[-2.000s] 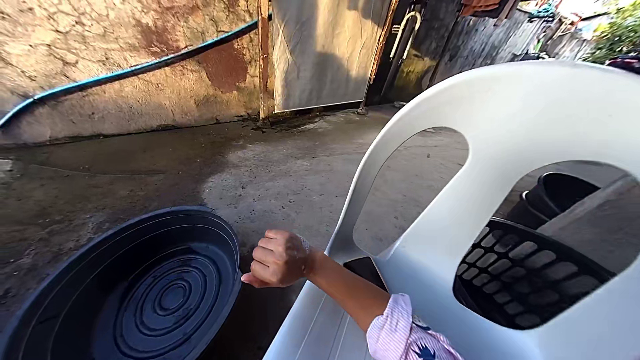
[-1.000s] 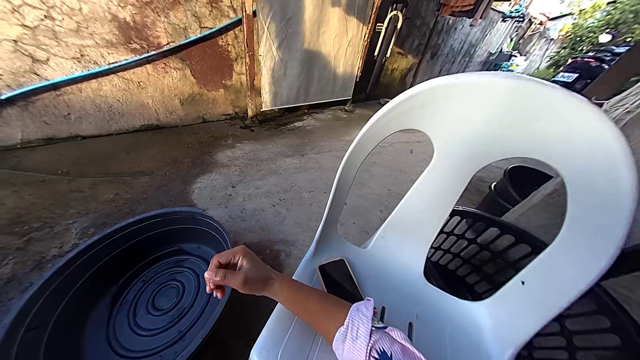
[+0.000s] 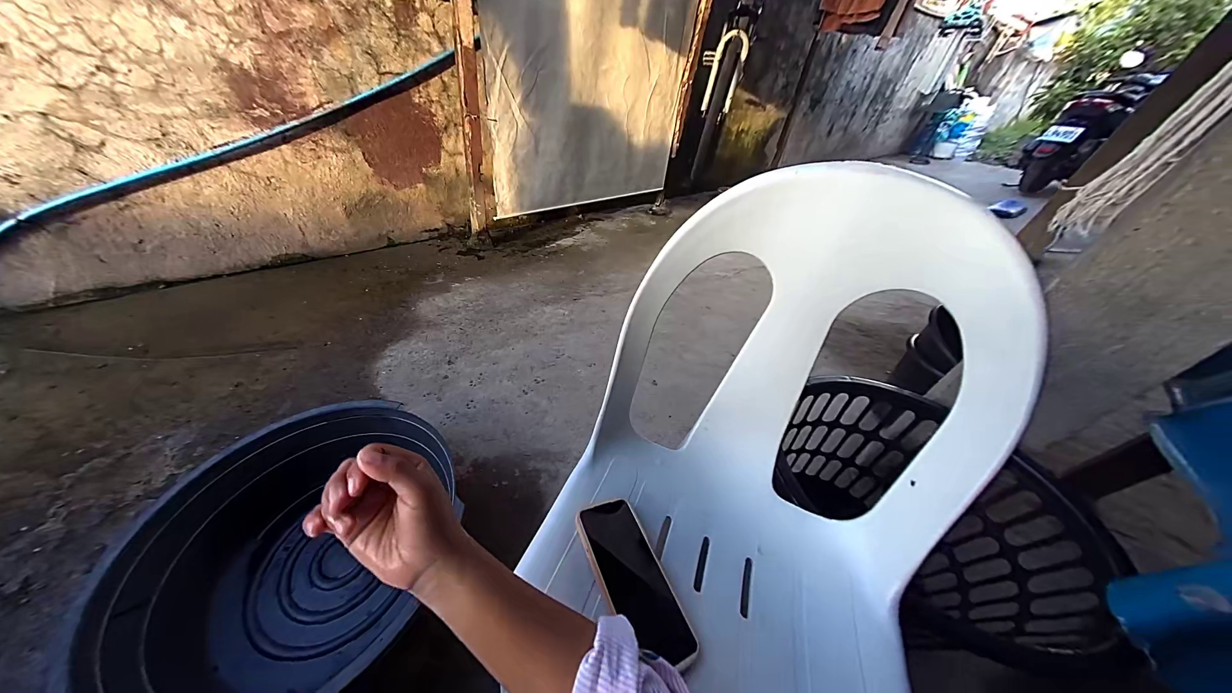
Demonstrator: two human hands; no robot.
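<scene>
My right hand (image 3: 385,515) hangs over the near right side of a round black plastic tub (image 3: 226,616), its fingers loosely curled, palm side toward me, with nothing visible in it. The tub shows ring ridges on its bottom. A white plastic chair (image 3: 731,462) stands right beside it. On the chair's slotted seat lies a smartphone (image 3: 635,577) with a dark screen, just right of my forearm; my striped sleeve covers its lower left edge. My left hand is out of view.
Behind the chair is a black plastic basket (image 3: 1011,568), with blue furniture (image 3: 1184,597) at the right edge. A blue hose (image 3: 231,149) runs along the cracked wall. A parked motorcycle (image 3: 1059,144) stands far back right. The concrete floor (image 3: 500,327) is partly wet.
My right hand has turned from knuckles toward me to palm side toward me, with its fingers still curled. More of the phone shows beside my forearm.
</scene>
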